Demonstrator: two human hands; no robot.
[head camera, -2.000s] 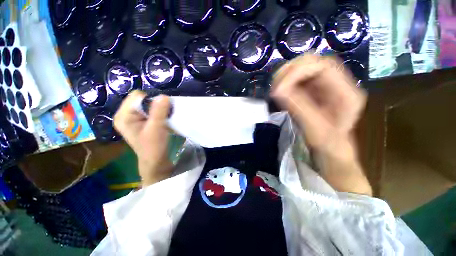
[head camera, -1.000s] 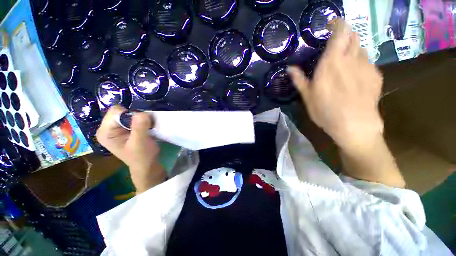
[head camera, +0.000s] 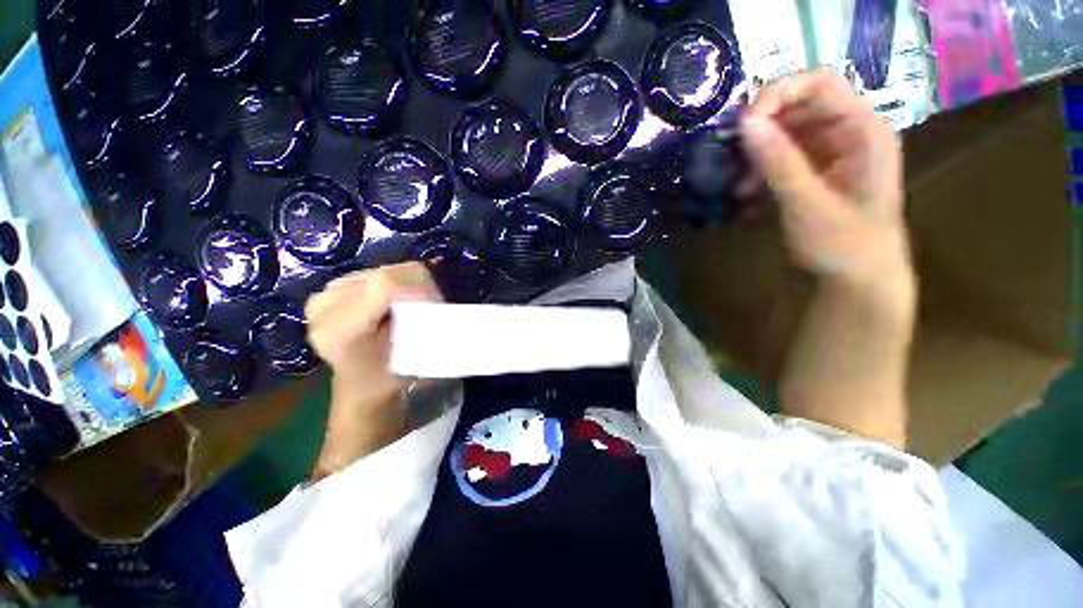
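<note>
The large glossy black tray (head camera: 392, 131) has rows of round pockets with round black parts, such as one part (head camera: 591, 109) near its right side. My left hand (head camera: 371, 318) is shut on a white backing strip (head camera: 511, 340), which sticks out to the right in front of my body. No dots show on its visible face. My right hand (head camera: 825, 166) is at the tray's lower right corner, thumb and fingers pinched together on the dark edge. The corner is blurred, and the fingertips partly hide it.
A label sheet with black dots (head camera: 17, 315) lies left of the tray on a cartoon-printed sheet (head camera: 143, 368). Printed sheets (head camera: 968, 48) lie at the upper right. A brown carton (head camera: 986, 297) is at the right, and brown cardboard (head camera: 131, 487) at the lower left.
My right hand has come down from over the upper right part to the tray's corner, its fingers now pinched. My left hand has turned with the strip. The whole view has shifted.
</note>
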